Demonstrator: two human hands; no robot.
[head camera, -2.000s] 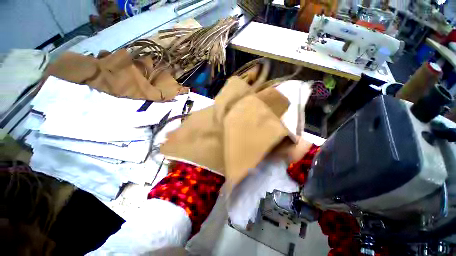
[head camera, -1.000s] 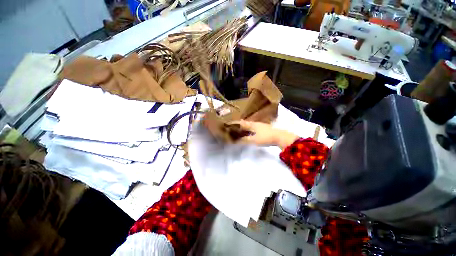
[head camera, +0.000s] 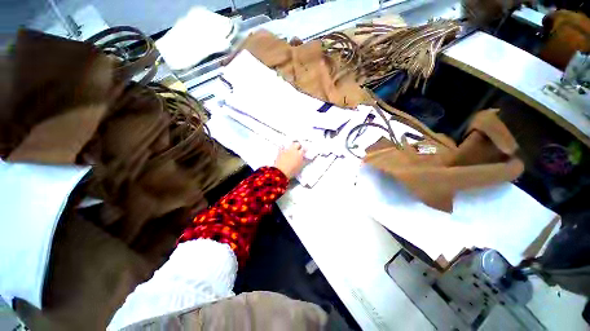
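My left hand, bare below a red patterned sleeve, is at the near edge of the stack of white-backed pieces. Its fingers are small and blurred, so a grip cannot be made out. A brown bag panel with a white reverse and a looped handle lies folded on the table to the right. Its white part reaches the metal presser area and needle plate of the sewing machine. My right hand is not in view.
Brown pieces lie behind the white stack, with a bundle of thin straps beyond. Dark brown bag pieces with handles are piled at the left. Another white table stands at the back right.
The view has swung left. My left hand has come to the white stack. My right hand, earlier on the brown panel, has gone from view. The panel now lies on the table.
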